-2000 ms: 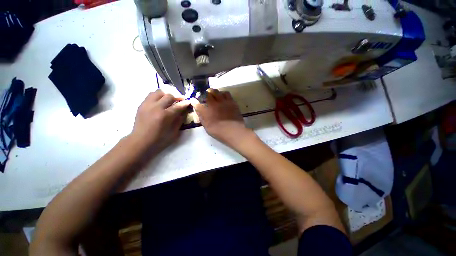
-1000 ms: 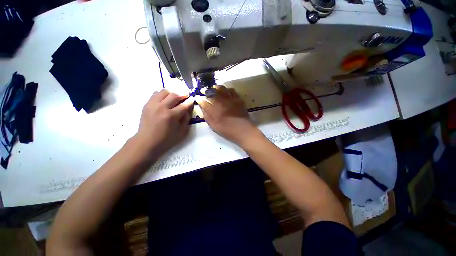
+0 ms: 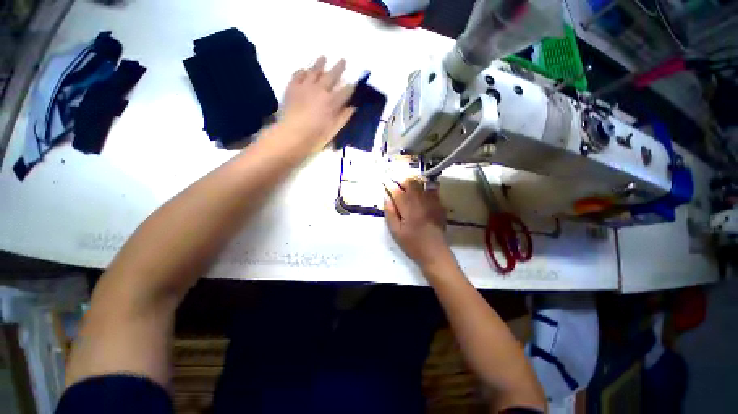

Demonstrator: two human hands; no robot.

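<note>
A dark fabric panel [image 3: 368,117] lies left of the sewing machine head [image 3: 518,113]. My left hand [image 3: 315,101] is spread beside it, fingers apart, its thumb side against or over the panel's left edge; the exact contact is unclear. My right hand [image 3: 417,214] is at the presser foot and needle [image 3: 429,174], fingertips low on the machine bed. Glare and the fingers hide whether it holds a piece. A neat stack of dark panels [image 3: 232,89] lies left of my left hand.
A loose pile of dark and pale strips [image 3: 101,105] lies far left. Red-handled scissors [image 3: 508,242] lie right of my right hand. A red tray [image 3: 409,18] is at the back, a green basket [image 3: 562,61] behind the machine. A white piece with dark bands [image 3: 554,348] is below the table.
My left hand has left the needle and reached away to the left and back. A dark panel now shows beside it. My right hand remains at the needle. The camera view has shifted.
</note>
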